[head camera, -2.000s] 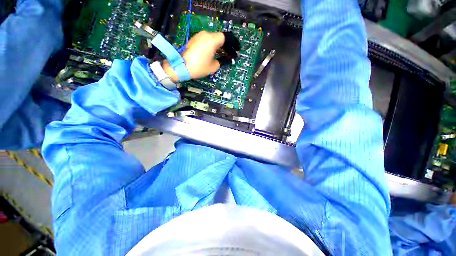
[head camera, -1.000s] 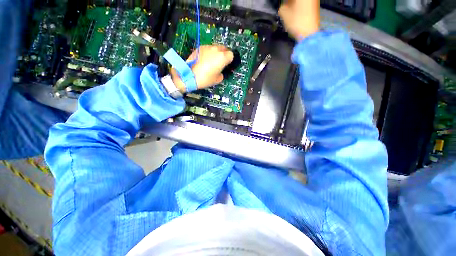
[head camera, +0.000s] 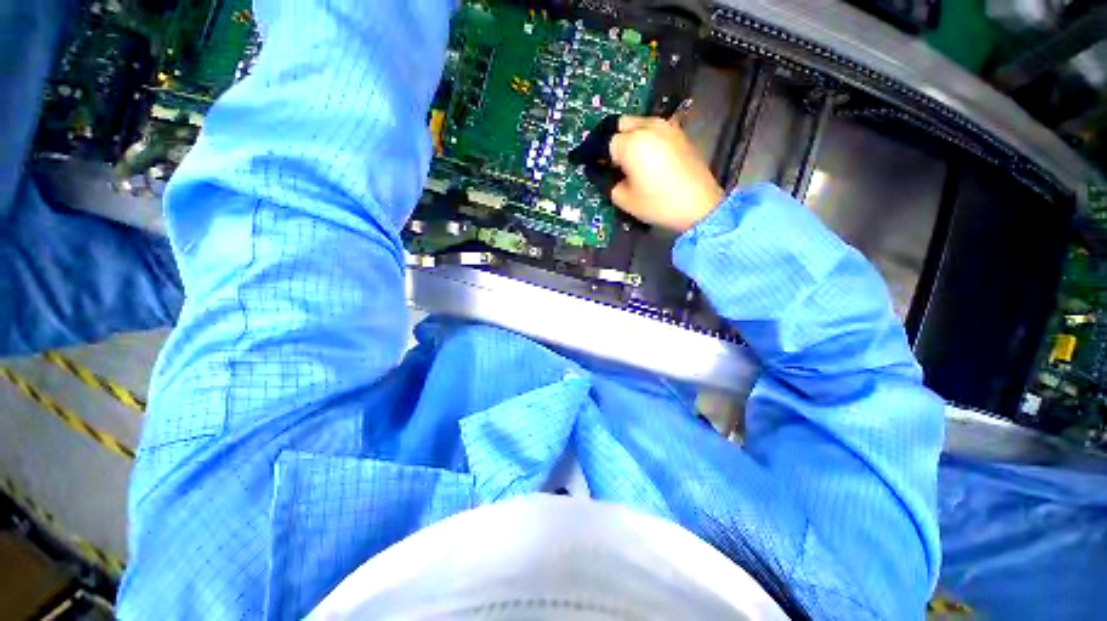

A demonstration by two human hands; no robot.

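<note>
A green circuit board [head camera: 498, 91] crowded with small white and silver parts sits in a black carrier [head camera: 649, 224] in front of me. Small latches [head camera: 504, 238] line the carrier's near edge. My right hand [head camera: 656, 170] is over the board's right part, its fingertips in black coverings. The fingertips are close together at the board; whether they hold a part cannot be told. My left hand is out of the picture past the top edge; only its blue sleeve shows, covering the board's left side.
The silver conveyor rail [head camera: 571, 318] runs along the near side, with a toothed chain rail [head camera: 874, 85] on the far side. Another board with a yellow part [head camera: 1063, 349] is at the far right. More boards [head camera: 194, 49] and a blue sleeve [head camera: 61, 273] of another person are at the left.
My left hand has left the board and moved up out of the picture. My right hand has come down from the top onto the board's right part. The board sits slightly further right.
</note>
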